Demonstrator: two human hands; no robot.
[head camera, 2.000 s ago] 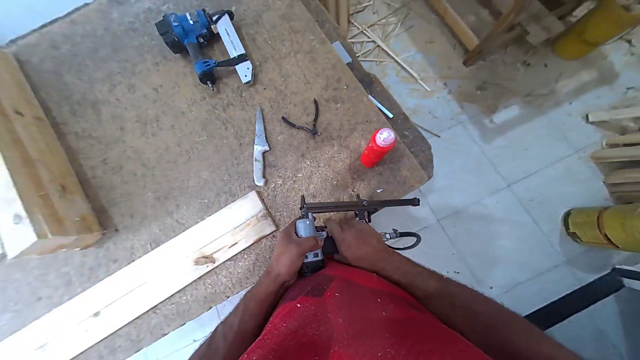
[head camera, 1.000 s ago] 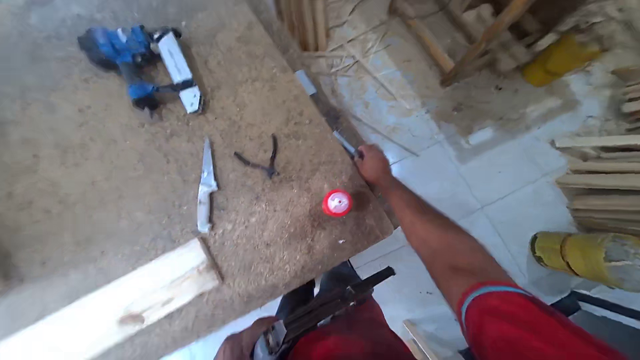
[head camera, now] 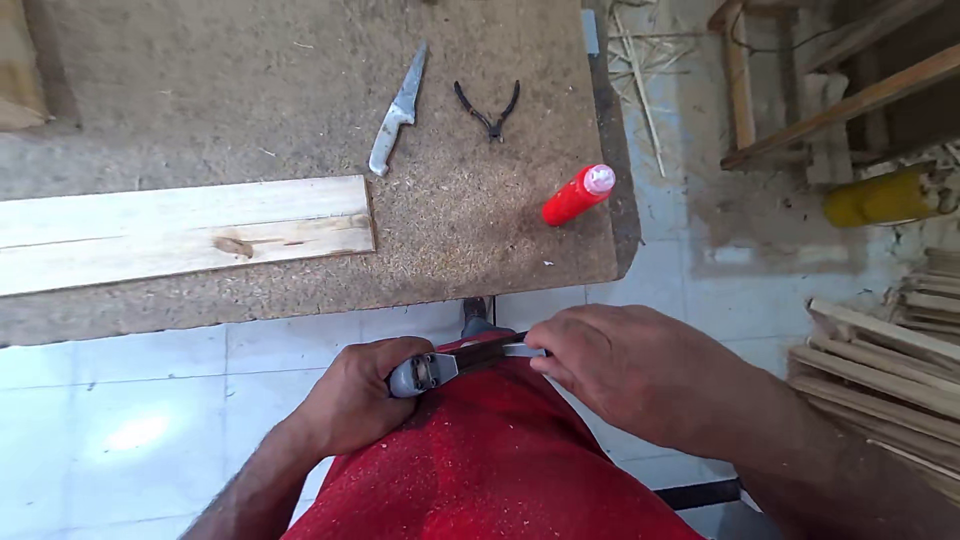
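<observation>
My left hand (head camera: 364, 394) is wrapped around the grey body of a pneumatic nailer (head camera: 421, 373), held in front of the red shirt. The nailer's dark, narrow magazine (head camera: 480, 355) points toward my right hand (head camera: 577, 364). Between fingertips and thumb, my right hand pinches a thin pale strip (head camera: 515, 349), probably fasteners, at the magazine's far end. My fingers hide part of it. On the workbench (head camera: 465, 262) lie a white-handled knife (head camera: 397, 112) and black-handled pliers (head camera: 491, 124) with handles spread. A red bottle (head camera: 576, 196) with a pinkish top stands near the right edge.
A pale wooden board (head camera: 180, 232) lies along the bench's left front. A thicker wood piece (head camera: 19, 71) is at upper left. To the right are a wooden frame (head camera: 840, 109), a yellow container (head camera: 881, 199) and stacked wood strips (head camera: 877, 375) above the tiled floor.
My right hand has come back from the thin item at the bench's right edge to the nailer's magazine. My left hand still holds the nailer. The view has shifted and turned.
</observation>
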